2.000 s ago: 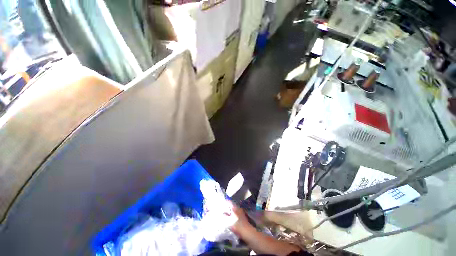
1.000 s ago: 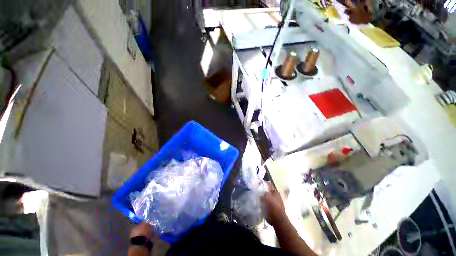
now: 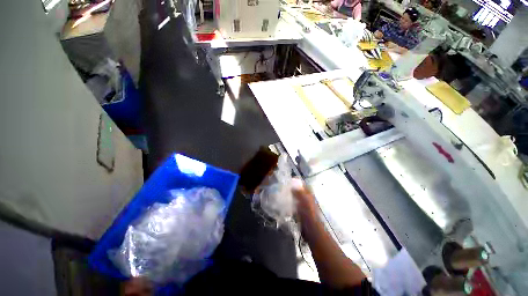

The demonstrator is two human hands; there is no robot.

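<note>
A blue crate (image 3: 223, 184) is at the lower left, tilted in view, with crinkled clear poly bags (image 3: 173, 234) piled inside. My left hand (image 3: 138, 285) shows only in part at the crate's near lower edge, cut by the picture's bottom; it is at the crate's rim. My right hand (image 3: 301, 199) is to the right of the crate, shut on a clear plastic bag (image 3: 277, 199) held apart from the crate, beside the bench edge. What is in the bag cannot be told.
A white bench with a sewing machine (image 3: 362, 147) runs along the right, with thread spools (image 3: 463, 257) at the lower right. A dark aisle floor (image 3: 191, 110) lies ahead. A blue bin (image 3: 124, 104) stands at the left. A brown carton (image 3: 259, 167) is on the floor. People (image 3: 405, 32) sit far back right.
The view has moved forward along the aisle past the red-marked machine and spools. The crate stays held at the left. My right hand still holds the bag, now raised a little higher in view.
</note>
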